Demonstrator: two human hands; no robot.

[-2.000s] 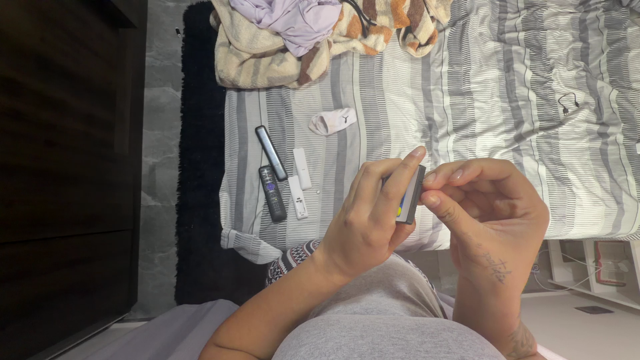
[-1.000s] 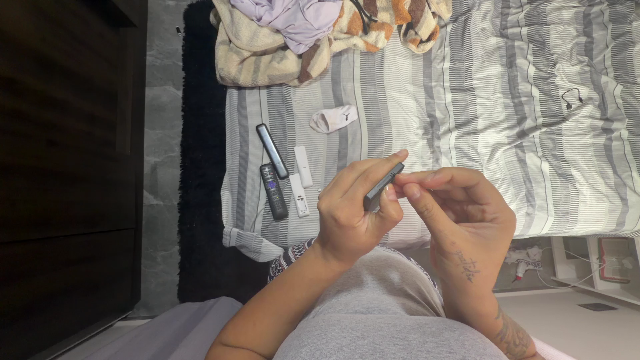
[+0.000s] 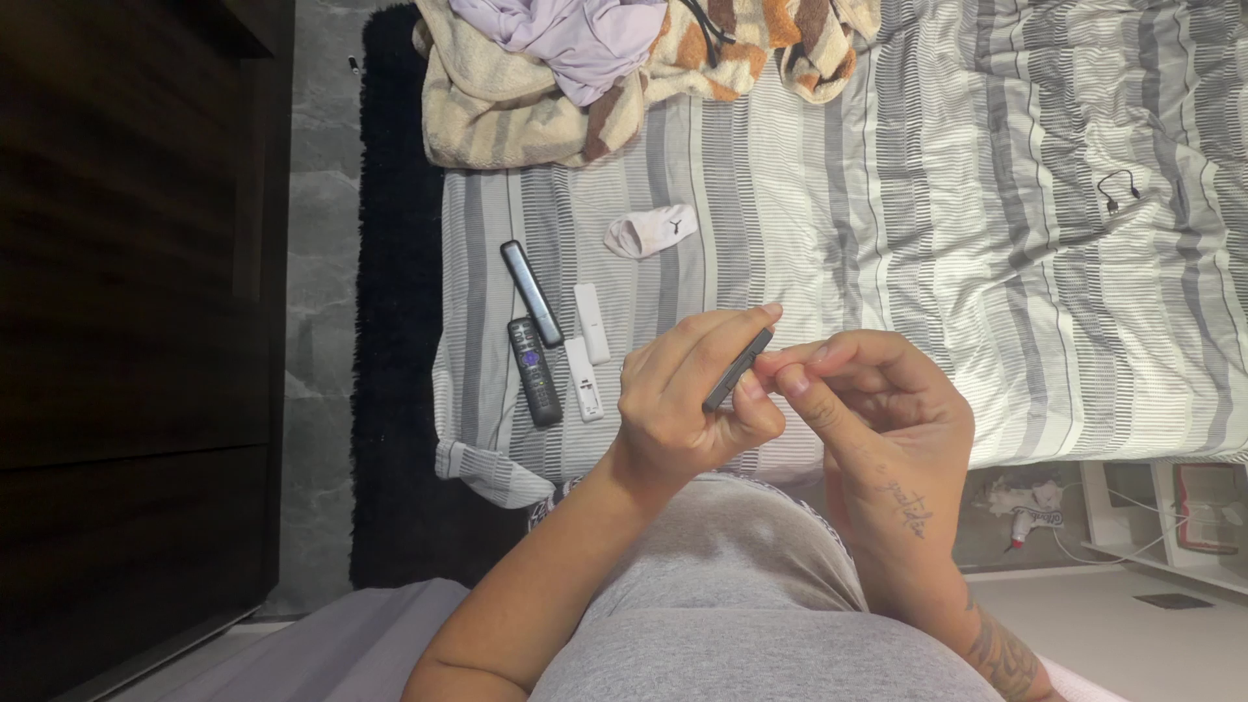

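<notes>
My left hand (image 3: 682,390) grips a small dark flat rectangular object (image 3: 738,370), seen nearly edge-on; its exact kind cannot be told. At its right edge, the thumb and forefinger of my right hand (image 3: 882,419) are pinched together, touching or very near it; whether something small is between them is hidden. On the bed, left of my hands, lie a black remote control (image 3: 533,375) with a purple button area, a glossy dark elongated case or cover (image 3: 531,292), a white slim remote-like device (image 3: 585,378) and a plain white strip-shaped cover (image 3: 591,323).
A pale sock (image 3: 650,231) lies on the striped bedspread (image 3: 780,195). Behind it are a patterned blanket (image 3: 507,107) and lilac cloth (image 3: 575,39). A short black cable (image 3: 1118,192) lies at right. A black rug (image 3: 395,341) and dark wooden furniture (image 3: 127,292) stand left.
The dark object in my left hand has turned; its wide face with a coloured patch showed two seconds ago, and now mainly its edge shows. My right fingers stay close beside it.
</notes>
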